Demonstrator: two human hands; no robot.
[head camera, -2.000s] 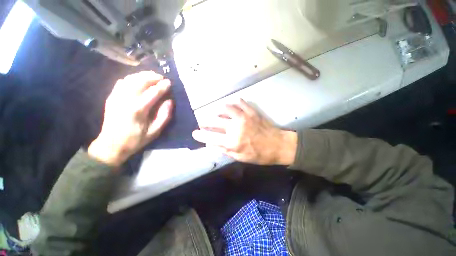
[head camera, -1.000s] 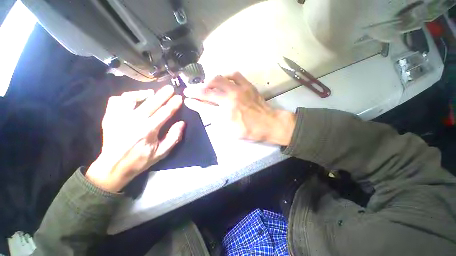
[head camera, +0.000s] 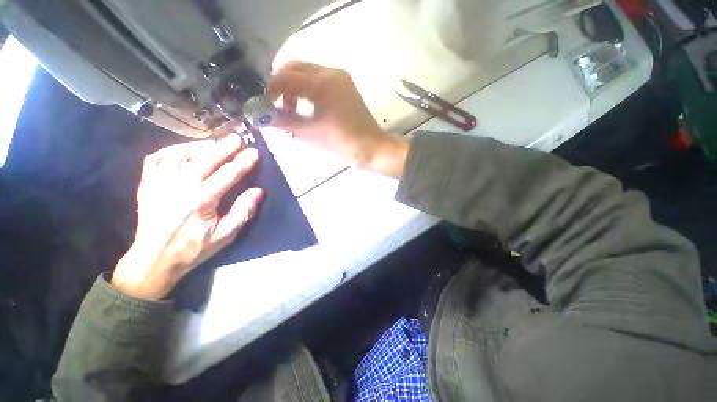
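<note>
A dark navy fabric piece (head camera: 275, 208) lies on the white machine bed, its upper end at the presser foot (head camera: 247, 137) under the sewing machine head (head camera: 149, 59). My left hand (head camera: 193, 200) lies flat on the fabric, fingertips close to the presser foot, thumb apart from the fingers. My right hand (head camera: 326, 110) is raised beside the needle area, right of the knurled knob, with fingers bent. Glare hides whether it pinches anything. Thread snips (head camera: 438, 105) with dark red handles lie on the bed to the right.
The off-white machine bed (head camera: 487, 106) extends to the right, with a clear tray of shiny small parts (head camera: 596, 67) at its end. The table's front edge (head camera: 314, 292) runs along my lap. Dark fabric (head camera: 63, 196) fills the left side. A red thing shows at the upper right.
My right hand has moved from the table edge and fabric up beside the machine head. My left hand stays on the fabric. The fabric's lower right corner now lies uncovered.
</note>
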